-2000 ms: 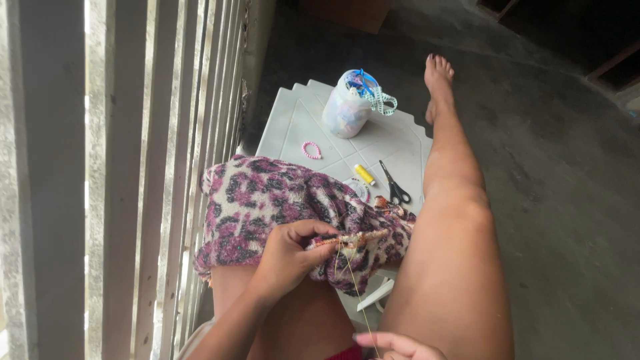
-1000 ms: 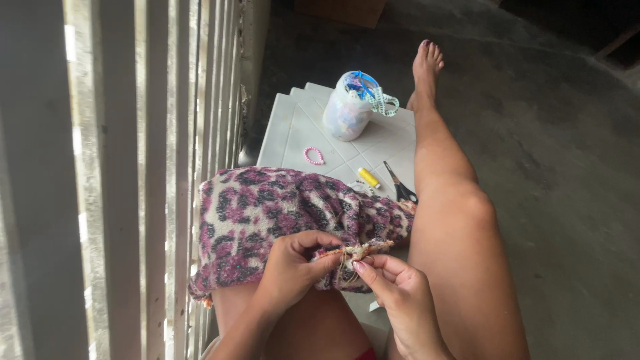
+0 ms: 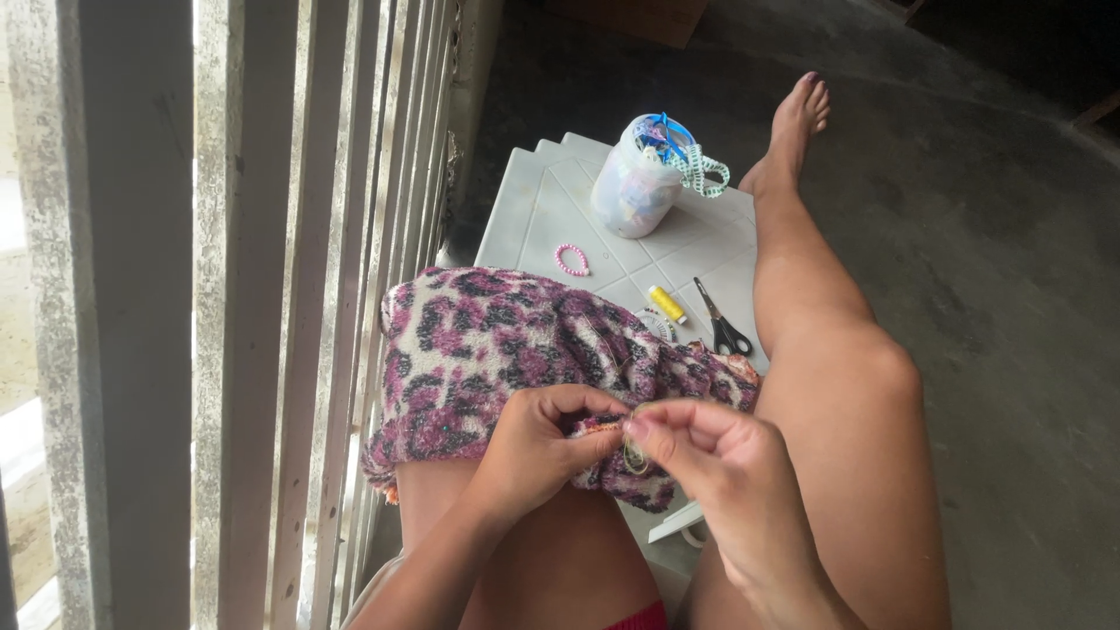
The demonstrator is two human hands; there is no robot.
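Observation:
A fuzzy fabric [image 3: 490, 350] with a purple, black and cream spotted print lies over my thigh and the near part of the table. My left hand [image 3: 560, 437] pinches a folded edge of it, where an orange-toned seam shows. Against its fingertips, my right hand [image 3: 713, 455] pinches yellowish thread [image 3: 636, 459], which hangs in a small loop below the fingers. Whether a needle is between the fingertips cannot be told. Beyond the fabric are a yellow thread spool [image 3: 668, 304], black-handled scissors [image 3: 723, 324] and a round clear pin holder [image 3: 656, 324], partly covered.
A white plastic table [image 3: 534, 201] bears a translucent jar [image 3: 639, 179] stuffed with scraps, blue ribbon and a green-white tape, and a pink bead bracelet [image 3: 572, 260]. Slatted white railing [image 3: 324, 262] runs along the left. My bare leg [image 3: 822, 306] stretches along the table's right side.
Two seconds ago my right hand was low near the bottom edge, with thread stretched up to the fabric. It has since come up to meet my left hand at the fabric's edge.

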